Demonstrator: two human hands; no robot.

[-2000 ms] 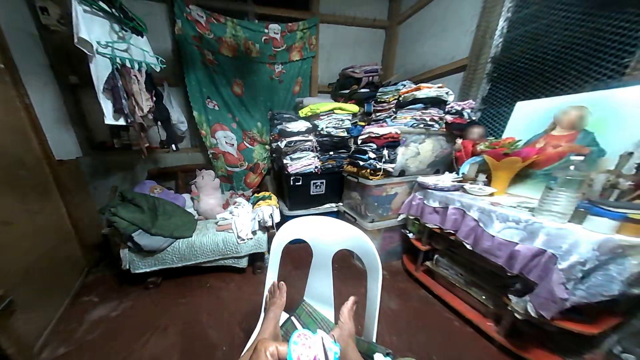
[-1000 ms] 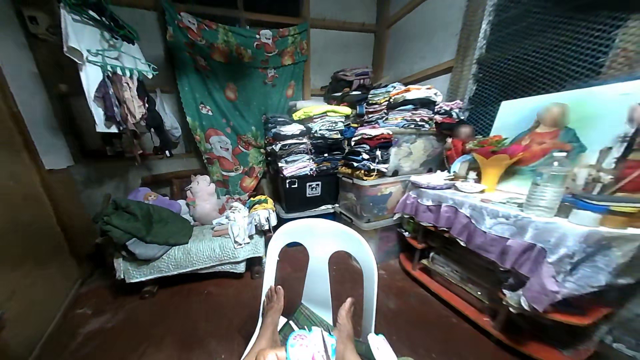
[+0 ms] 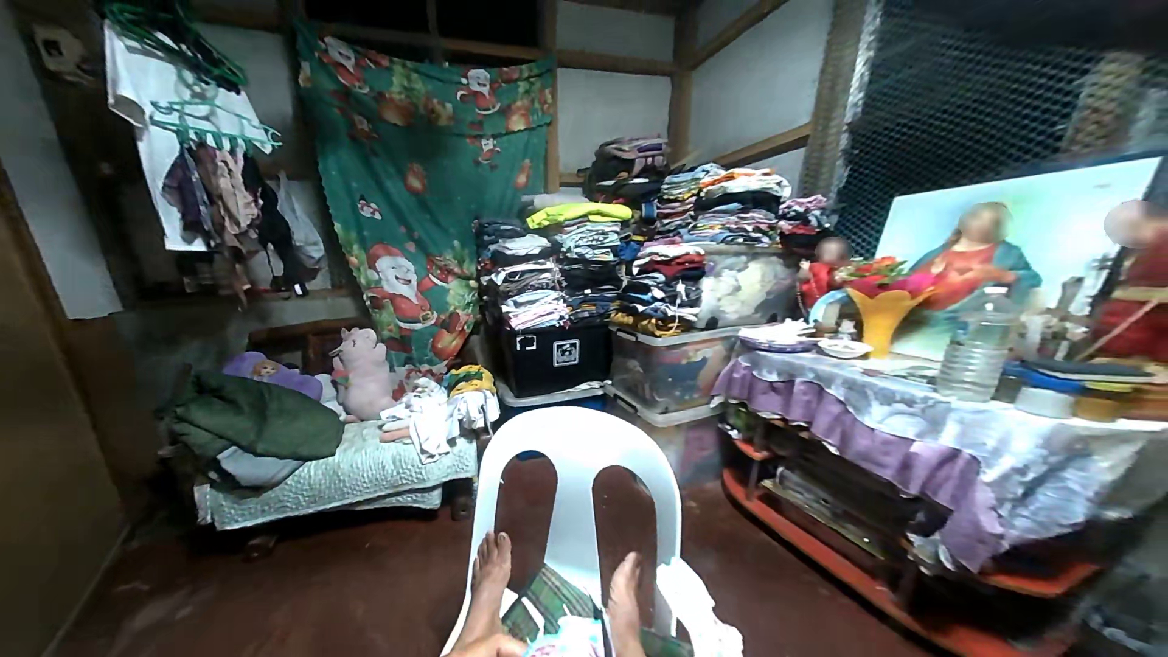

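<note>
At the bottom edge, part of my left hand shows beside a light pink-and-blue patterned item; the frame cuts off most of it, so its grip cannot be told. My right hand is not in view. Two bare feet, the left foot and the right foot, rest toward the back of a white plastic chair. Green plaid fabric lies between them. A crumpled white cloth hangs at the chair's right side; what holds it is hidden.
Left stands a low padded bench with clothes and stuffed toys. Behind the chair, folded clothes are piled on storage bins. A cloth-covered table at right bears a plastic bottle and an orange vase.
The white cloth now shows at the chair's right side; one second ago only a small part was visible there, and none was plain two seconds ago. The patterned item sits lower in view.
</note>
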